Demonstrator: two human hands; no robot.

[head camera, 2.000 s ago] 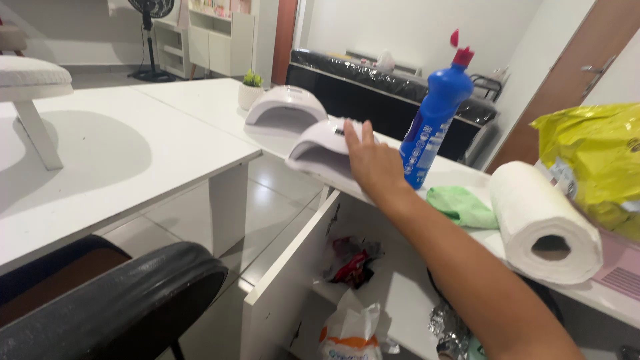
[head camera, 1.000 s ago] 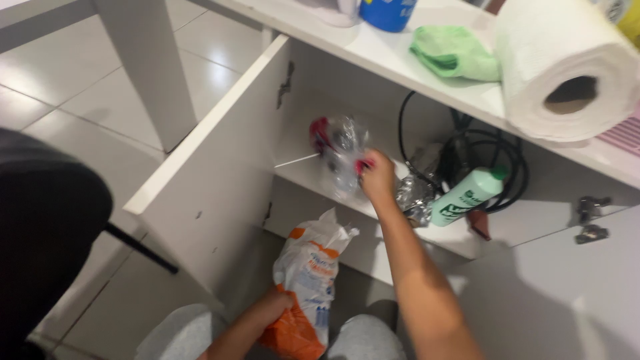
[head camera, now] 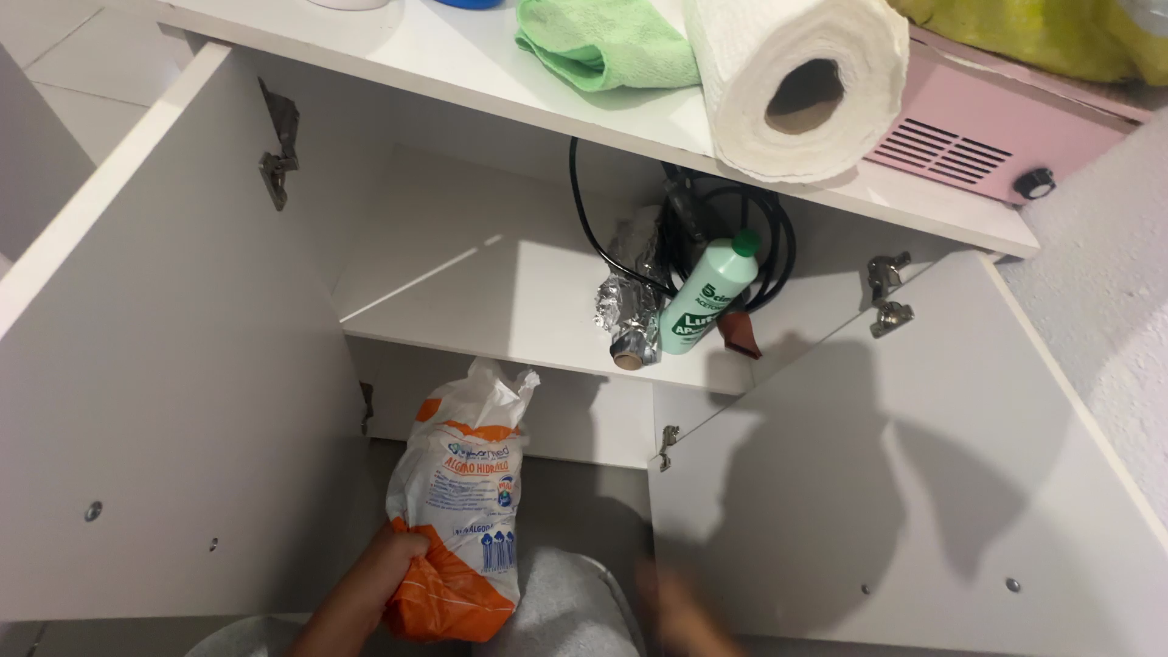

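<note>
My left hand [head camera: 394, 558] grips the lower side of a white and orange plastic bag of cotton [head camera: 465, 484], held upright before the lower part of an open cabinet. My right hand [head camera: 671, 598] is a blur low in the view, near my knee and the right cabinet door; whether it holds anything cannot be made out. Inside, on the cabinet shelf [head camera: 438, 301], a pale green acetone bottle [head camera: 709, 292] with a green cap leans beside a roll of aluminium foil [head camera: 631, 292]. A coiled black cable [head camera: 780, 246] and a small reddish-brown piece [head camera: 739, 334] lie by them.
Both doors, left [head camera: 182, 392] and right [head camera: 912, 456], stand open with metal hinges. On the white top [head camera: 438, 55] are a green cloth [head camera: 602, 46], a paper towel roll [head camera: 803, 91], a pink vented box [head camera: 985, 119] with a knob, and a yellow bag [head camera: 1031, 32].
A second ago my right hand held a clear and red plastic item over the shelf; now that hand is low by my knee and the item is out of sight. The cotton bag remains in my left hand.
</note>
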